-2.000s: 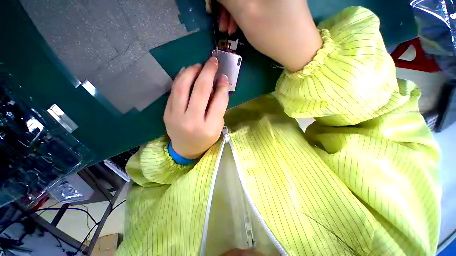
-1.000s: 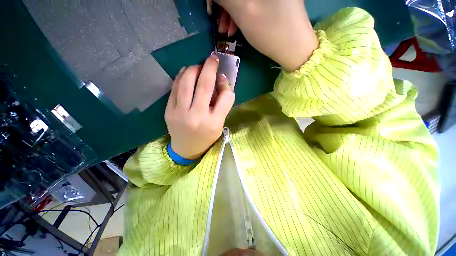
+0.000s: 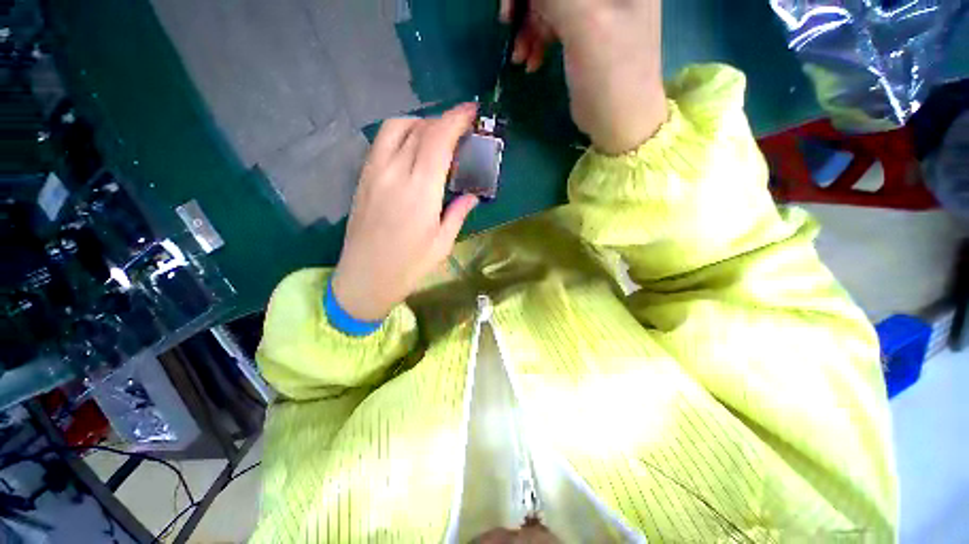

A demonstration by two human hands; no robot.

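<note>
A small electronic module [image 3: 477,166] with a grey face and dark edge lies at the near edge of the green mat. A small connector end with a pale spot shows at its far side. My left hand [image 3: 395,207] holds the module between thumb and index finger, at its left side. My right hand [image 3: 606,64] is at the top, cut off by the picture's edge, and holds slim black tweezers [image 3: 508,58]. The tweezers' dark tip points down at the module's connector end; whether it touches is unclear.
Grey flat strips [image 3: 287,85] overlap on the green mat [image 3: 271,250] at upper left. A glossy clear tray [image 3: 96,266] with dark parts is at left, a silver-white piece [image 3: 200,226] by its edge. A crinkled silver bag [image 3: 866,48] is at upper right, above a red stool [image 3: 850,170].
The view has shifted. My left thumb and index finger now grip the module's side instead of covering its face. My right hand has moved up and away, and the tweezers show more clearly.
</note>
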